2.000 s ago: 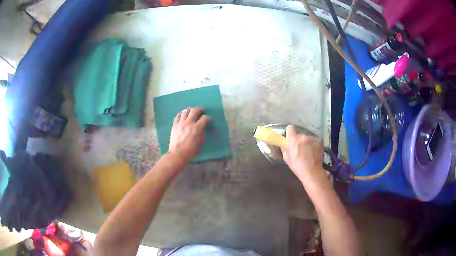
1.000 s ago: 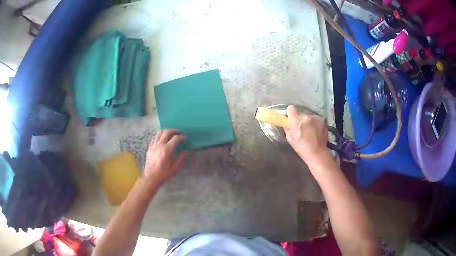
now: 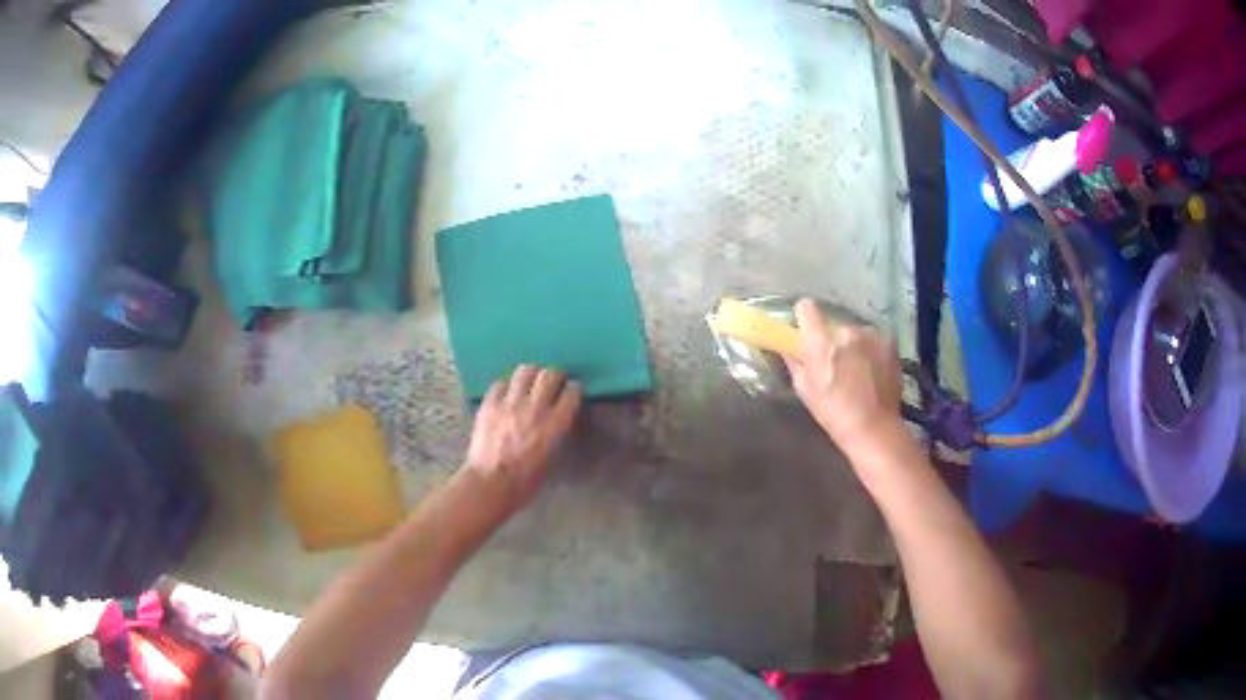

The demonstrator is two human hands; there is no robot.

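Observation:
A green near-square pocket piece lies flat in front of me, its near edge looking folded as a narrow band. My left hand rests on that near edge with the fingertips on the cloth. My right hand is closed around the pale yellow handle of the steam iron, which stands on the table to the right of the piece, apart from it. The tan-orange template lies at the left, near my left forearm, touched by neither hand.
A green cloth stack lies at the upper left beside a long navy roll. A dark stack is at the left edge. The hose arches right over a blue stand holding a spray bottle and purple basin.
My left hand has moved from the middle of the green piece to its near-left corner, then right along the near edge. My right hand keeps its hold on the iron, which has barely moved.

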